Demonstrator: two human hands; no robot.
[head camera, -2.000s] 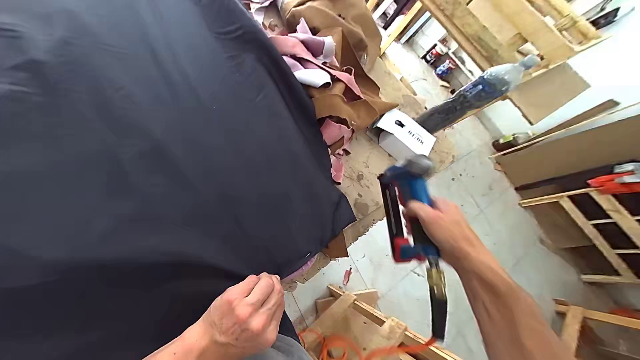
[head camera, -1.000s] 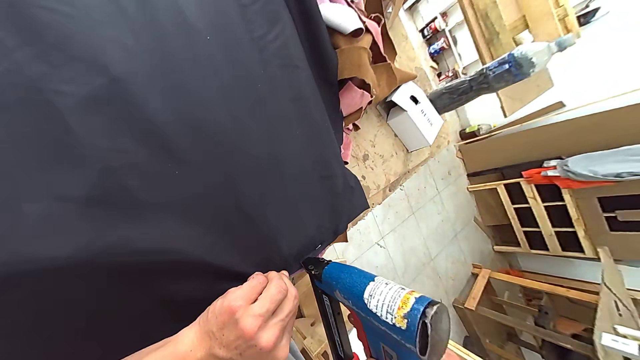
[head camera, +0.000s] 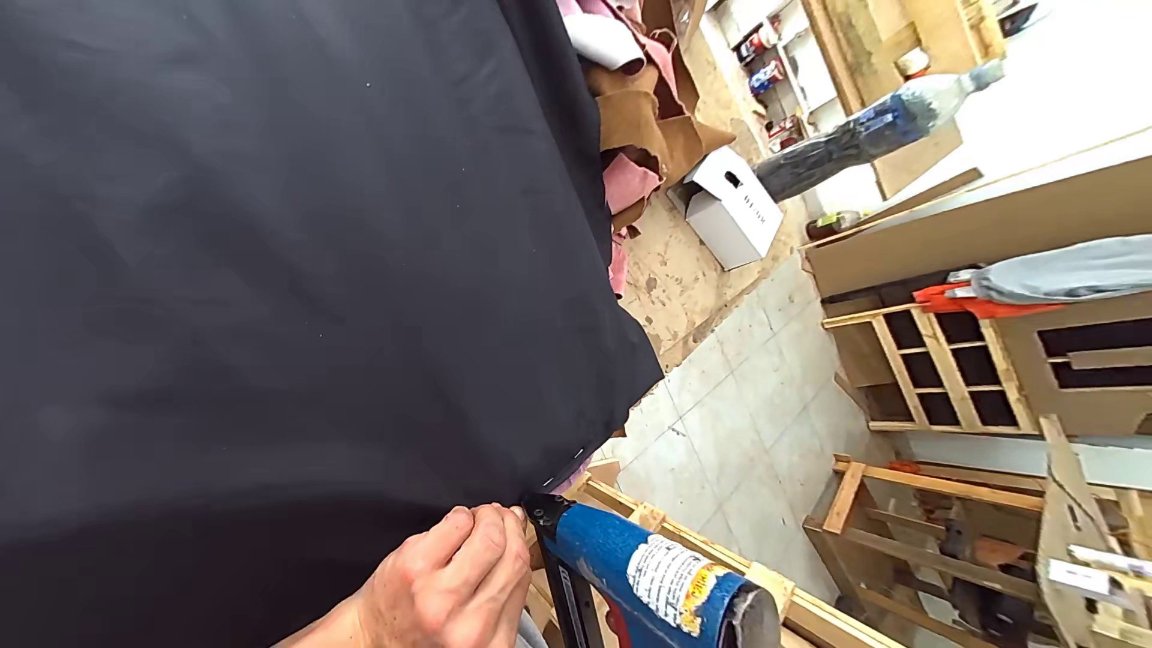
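Black fabric (head camera: 297, 252) covers a large piece on the left. My left hand (head camera: 454, 576), fingers pinched together, grips the lower edge of this fabric near its corner. Right beside those fingertips, the nose of a blue pneumatic staple gun (head camera: 630, 562) meets the fabric edge. Staples (head camera: 576, 454) show along the edge just beyond the nose. The staple gun's handle runs below the frame, and my right hand is hidden or out of view now.
Brown and pink material scraps (head camera: 630, 117), a white box (head camera: 733, 211) and a plastic bottle (head camera: 900, 117) lie on a worktable (head camera: 675, 288). Wooden frames (head camera: 945, 369) stand on the right, with a tiled floor (head camera: 729, 405) between. More wooden framing (head camera: 810, 612) is at the lower right.
Two seconds ago my right hand held the staple gun away from the fabric; its nose has since come to the edge beside my left hand. The view has shifted.
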